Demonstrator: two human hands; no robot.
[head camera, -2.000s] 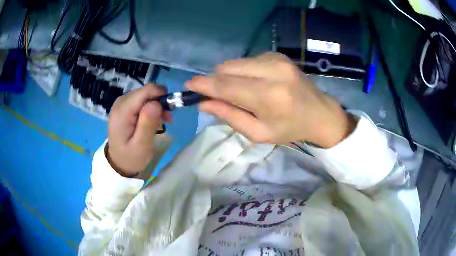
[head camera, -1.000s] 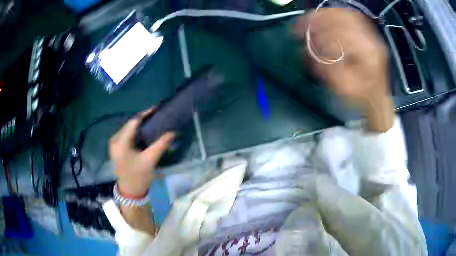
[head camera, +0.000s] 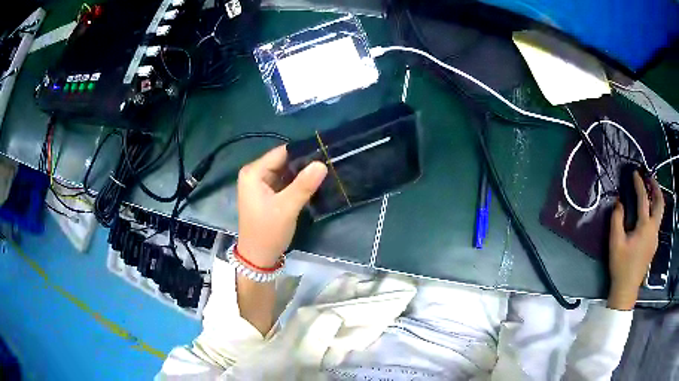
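My left hand (head camera: 272, 201) grips the left end of a black screen unit (head camera: 365, 160), a thick block with a yellow line across it and a pale streak on its face. A black cable (head camera: 238, 138) runs to the unit's left end, behind my hand. My right hand (head camera: 633, 242) rests on a black computer mouse (head camera: 631, 199) on the dark maroon mouse pad (head camera: 566, 197). A bagged screen unit (head camera: 322, 68) with a lit white screen lies behind the black unit. A white USB cable (head camera: 476, 83) runs from it and loops over the pad.
A black test box (head camera: 112, 71) with green lights stands at left, with coiled black cables (head camera: 119, 182) beside it. A white tray (head camera: 201, 290) of black units is below the bench edge. A blue pen (head camera: 482, 216), thick black cable (head camera: 521, 227) and yellow paper slip (head camera: 562, 71) lie at right.
My hands were together on a black cable joint, then parted. My left hand now holds the black unit over the bench; my right hand has moved right and down onto the mouse. The view has shifted.
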